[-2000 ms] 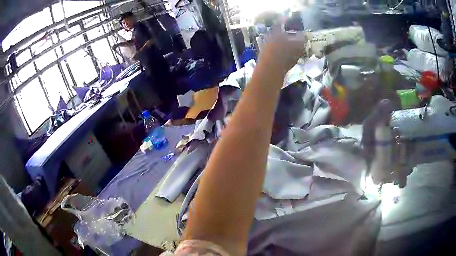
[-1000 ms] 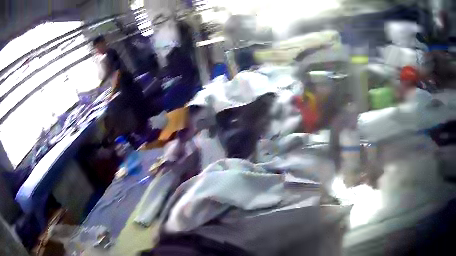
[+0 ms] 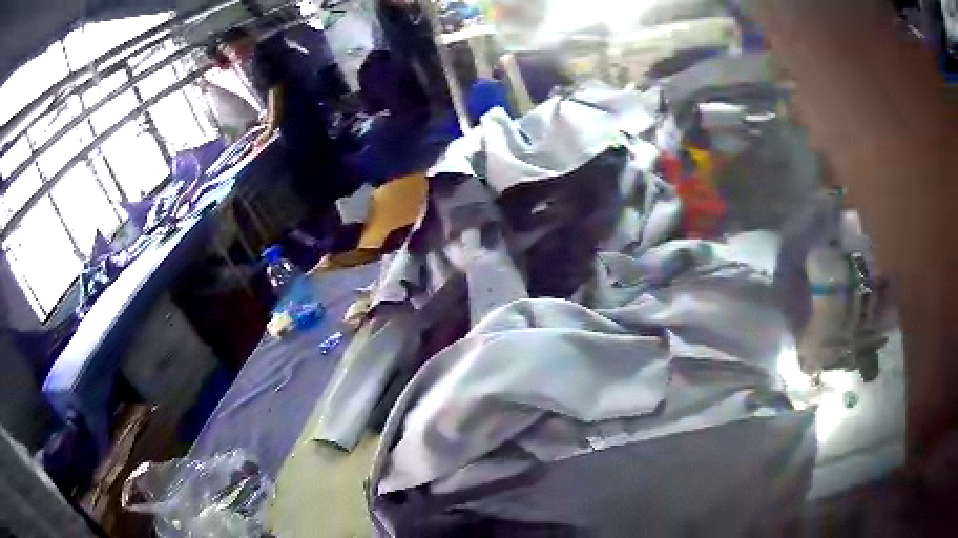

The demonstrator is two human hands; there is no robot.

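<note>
A large grey garment piece [image 3: 567, 368] lies folded and heaped in front of me, its darker flat part [image 3: 651, 473] towards me. Its right side reaches the bright glow under the sewing machine head [image 3: 835, 305]. The needle and presser foot cannot be made out. A blurred bare forearm, apparently my right, crosses the right edge close to the camera and hides part of the machine. Its hand cannot be seen. My left hand is not in view.
More pale and dark cloth [image 3: 567, 131] is heaped behind. At left are a blue-capped bottle [image 3: 282, 278], a clear plastic bag [image 3: 200, 494] and the purple-covered side table [image 3: 268, 389]. A person [image 3: 278, 95] stands by the barred windows.
The arm that reached up across the middle has gone from there. A blurred forearm now shows at the right edge. The grey garment piece is now heaped higher in front of me.
</note>
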